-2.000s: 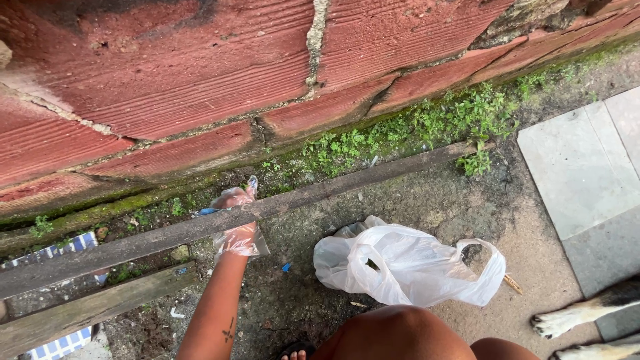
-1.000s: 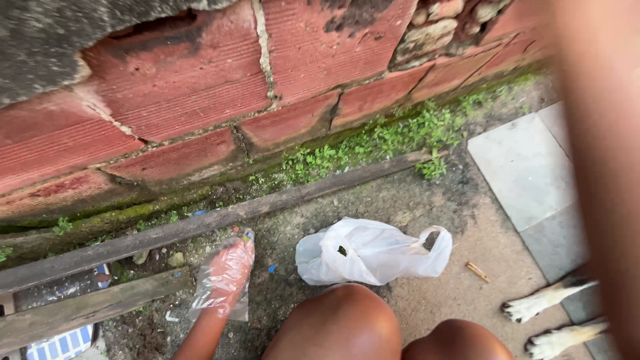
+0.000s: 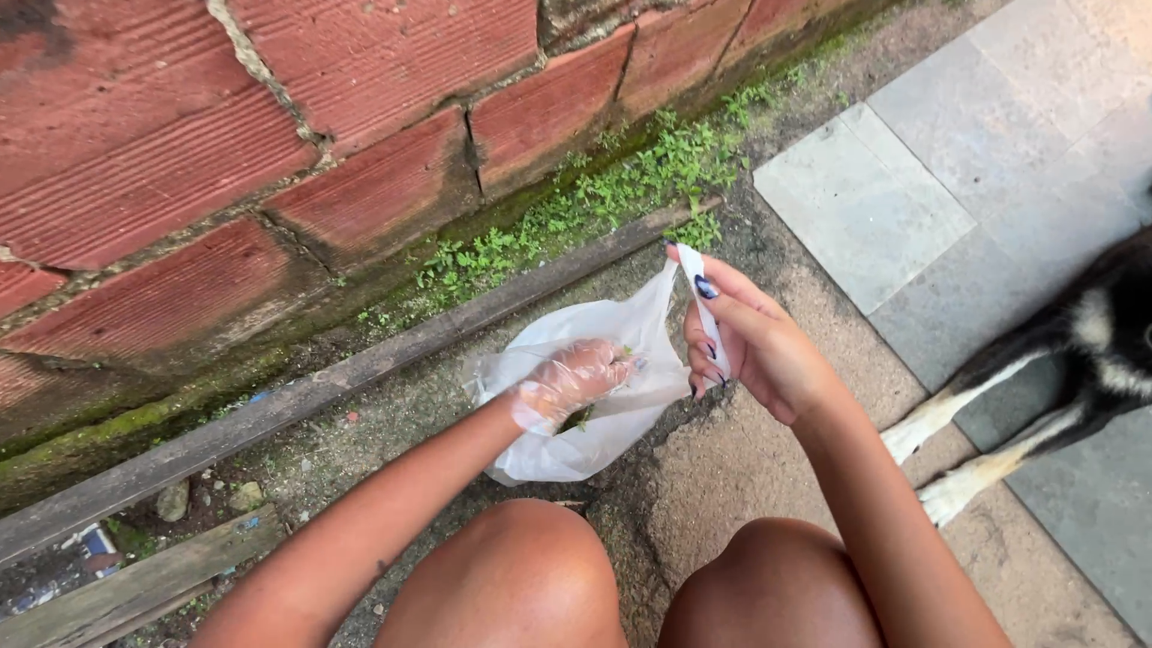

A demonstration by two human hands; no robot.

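Note:
A white plastic bag (image 3: pixel 576 457) lies on the concrete in front of my knees, its mouth pulled wide. My right hand (image 3: pixel 742 328), bare with dark painted nails, grips the bag's handle and lifts that side. My left hand (image 3: pixel 576 378) wears a clear plastic glove and is at the bag's mouth, fingers curled together. A bit of green weed shows at its fingertips, though how much it holds is hidden. More green bits are visible inside the bag below the left hand.
Beyond the bag, a long wooden board (image 3: pixel 387 360) runs beside low green weeds (image 3: pixel 630 184) and a red brick wall (image 3: pixel 378 180). A shorter plank (image 3: pixel 153 576) lies lower left. At right, a black and white dog (image 3: pixel 1035 387) rests its front legs near grey floor tiles (image 3: pixel 864 207).
My gloved left hand has moved from beside the board to the bag's mouth. My right hand has taken hold of the bag's handle, and the bag, which lay slack before, is spread.

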